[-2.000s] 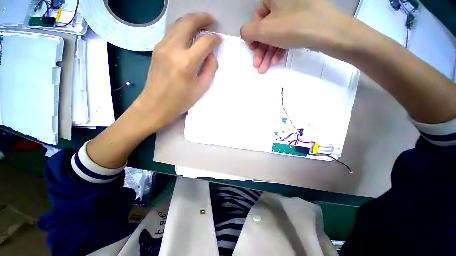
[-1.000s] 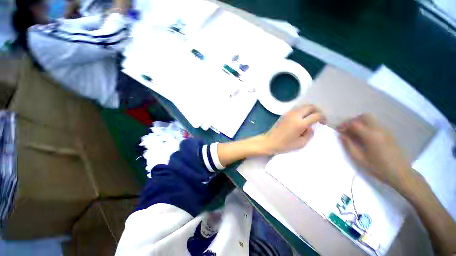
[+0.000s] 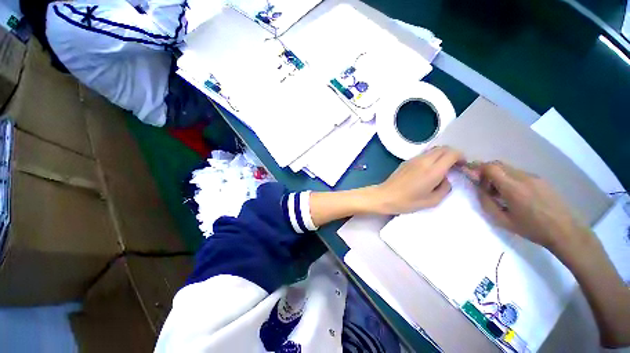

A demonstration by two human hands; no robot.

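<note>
A white panel lies on a grey board at the right of the view. A green circuit board, a silver-grey disc, a small yellow-taped part and thin wires sit near its lower end. My left hand rests at the panel's upper corner, fingertips pinched together. My right hand is close beside it at the same corner, fingers curled and pinched. Whatever is between the fingertips is too small to tell.
A large white tape roll lies beyond my left hand. Several panels with electronics overlap to the left. A white waste heap and brown carton are below the bench. A person's white sleeve is at upper left.
The view has swung left, bringing the carton, waste heap and other person into sight. Both hands remain at the panel's corner, with the fingertips a little closer together than one second ago.
</note>
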